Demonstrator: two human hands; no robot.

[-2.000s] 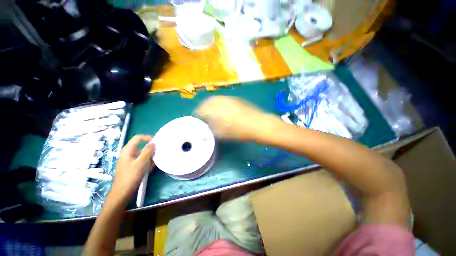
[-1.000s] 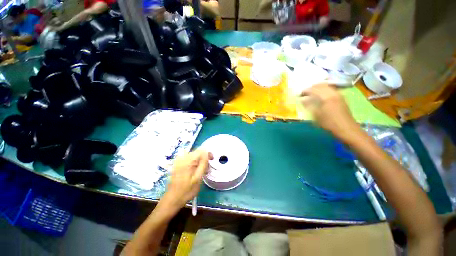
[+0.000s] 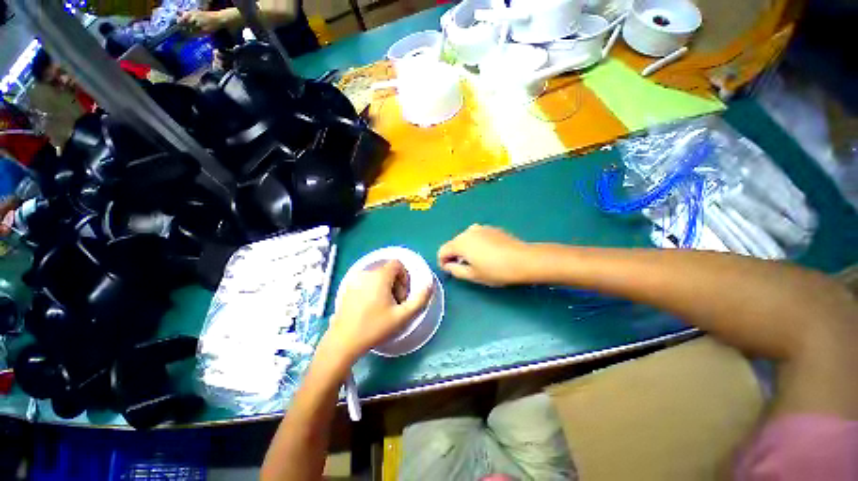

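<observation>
A round white housing (image 3: 414, 329) stands on the green bench in front of me. My left hand (image 3: 381, 305) lies over its top, with fingertips at the centre, covering the hole. A white arm (image 3: 353, 396) projects below my left wrist towards the bench edge. My right hand (image 3: 480, 256) is just right of the housing, apart from it, with curled fingers; whether it holds something small cannot be seen. A clear bag of white arms (image 3: 263, 319) lies to the left. Blue wires (image 3: 649, 193) lie on a second clear bag (image 3: 743, 202) at the right.
A heap of black plastic parts (image 3: 150, 216) fills the left. White housings with arms (image 3: 428, 89) stand on the orange covering (image 3: 395, 169) at the back. A brown carton (image 3: 659, 413) is below the front edge, with a blue crate (image 3: 160, 460) at lower left. Other people's arms show at upper left.
My right hand has come back from the housings at the back to beside the near housing. My left hand has moved from the housing's left side onto its top. The view has shifted.
</observation>
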